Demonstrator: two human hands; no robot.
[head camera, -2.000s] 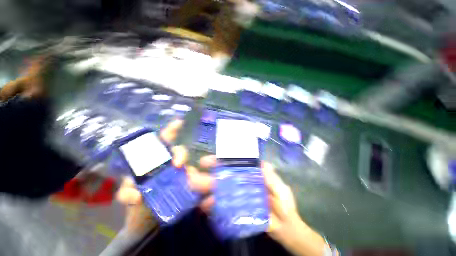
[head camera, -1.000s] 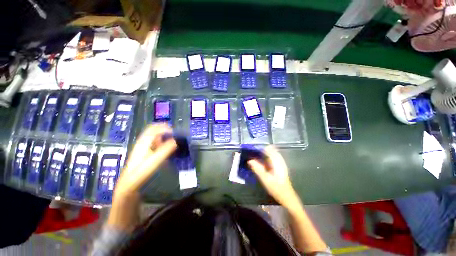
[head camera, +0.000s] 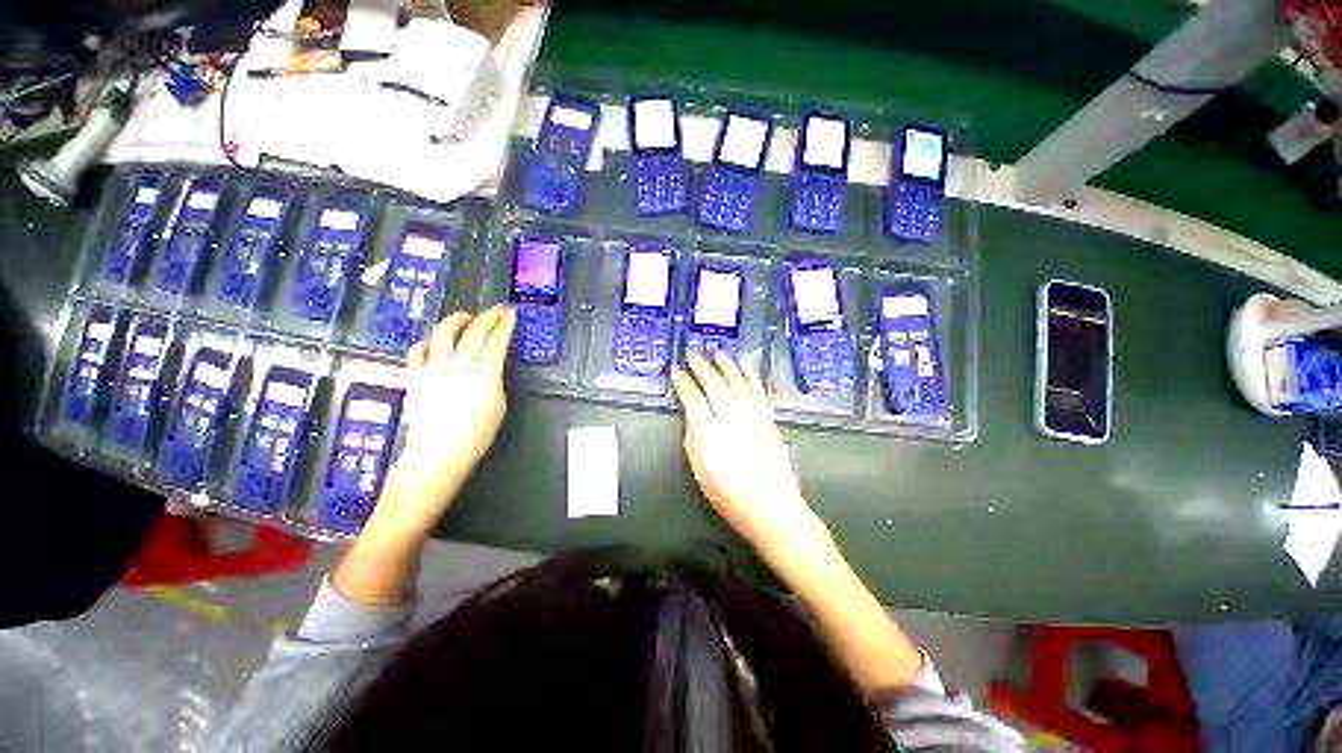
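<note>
The clear blister tray (head camera: 589, 394) in front of me holds blue keypad phones in two rows. Most lie keys up with white screens; one phone (head camera: 539, 300) shows a pink screen. One phone (head camera: 561, 156) at the back left and one (head camera: 913, 358) at the front right lie back up. My left hand (head camera: 459, 386) is empty, its fingertips beside the pink-screen phone, over the gap between the trays. My right hand (head camera: 736, 441) has its fingertips at the lower end of a lit phone (head camera: 717, 305) in the front row, not gripping it. A white slip (head camera: 593, 472) lies on the bench.
A second tray (head camera: 221, 341) of back-up phones is at left. A dark smartphone (head camera: 1074, 362) lies right of the front tray. A white fan base (head camera: 1260, 353) and white paper (head camera: 1311, 515) are far right. White papers (head camera: 368, 118) lie upper left; red stools (head camera: 1089, 684) stand below the bench.
The two phones my hands held are out of them. Back-up phones now fill the tray's back-left and front-right pockets. One slip lies on the bench where two white pieces showed. The view has shifted.
</note>
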